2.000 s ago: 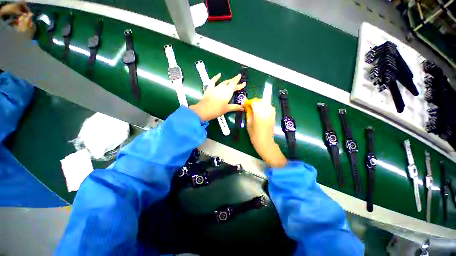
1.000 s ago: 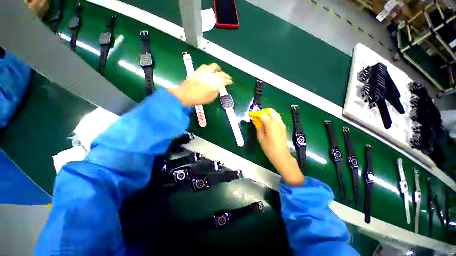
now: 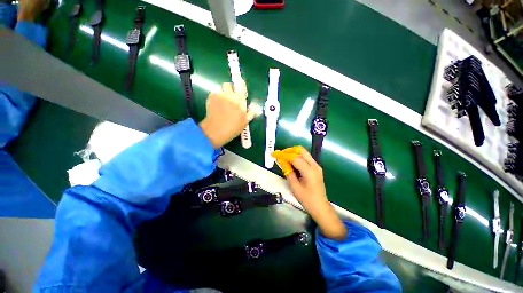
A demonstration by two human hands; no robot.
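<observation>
A white-strap smartwatch [image 3: 272, 107] lies on the green belt with its round sensor back up. My right hand [image 3: 307, 178], with yellow-orange finger cots, has its fingertips at this watch's lower strap end; whether they grip it is hidden. My left hand [image 3: 225, 116] is closed over the middle of another white-strap watch [image 3: 234, 64] to the left; its case is hidden under the fingers and both strap ends show. A black-strap watch [image 3: 319, 127] lies to the right, sensor back up.
More black-strap watches [image 3: 182, 63] lie left and right along the belt. Several dark watches [image 3: 230, 207] lie on the near bench. A foam tray [image 3: 433, 109] with black straps stands beyond the belt. A metal post [image 3: 222, 17] rises at the far rail. Another person's hand [image 3: 31, 8] is upper left.
The right white-strap watch showed its grey square side and now shows its sensor back. My right hand has moved from the black-strap watch to its strap end. My left hand has lowered over the left white-strap watch.
</observation>
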